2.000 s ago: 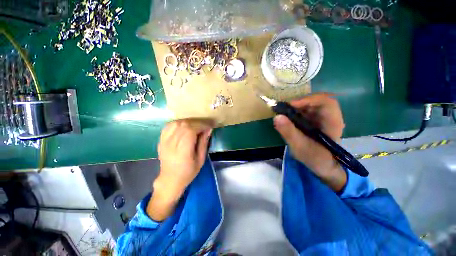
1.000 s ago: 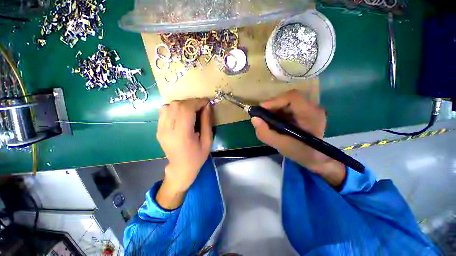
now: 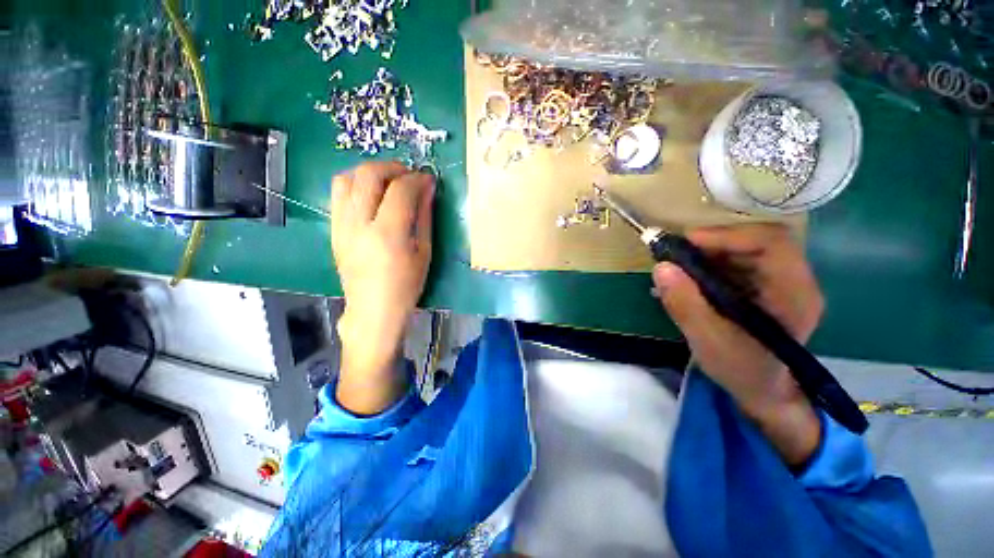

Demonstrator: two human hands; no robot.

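Note:
My right hand (image 3: 752, 316) grips the black soldering iron (image 3: 763, 327) like a pen. Its silver tip is over the small terminals (image 3: 585, 214) on the tan board (image 3: 523, 240); I cannot tell if it touches them. My left hand (image 3: 382, 234) is left of the board, fingers closed together, fingertips at the lower edge of a small group of pieces with rings (image 3: 423, 147). The solder wire (image 3: 292, 201) runs from the reel (image 3: 196, 174) into my left hand. My fingers hide what else they may hold.
Ring coils (image 3: 556, 104) lie piled at the board's back, beside a small round pot (image 3: 635, 146). A white tub (image 3: 839, 147) of silvery crumbs stands on the right. The clear hood (image 3: 654, 49) hangs above. Terminal heaps (image 3: 365, 109) lie left; tweezers (image 3: 966, 207) lie far right.
My left hand has moved from the board's front edge leftward to the small group of pieces. The iron's tip stays near the terminals. The view has turned left.

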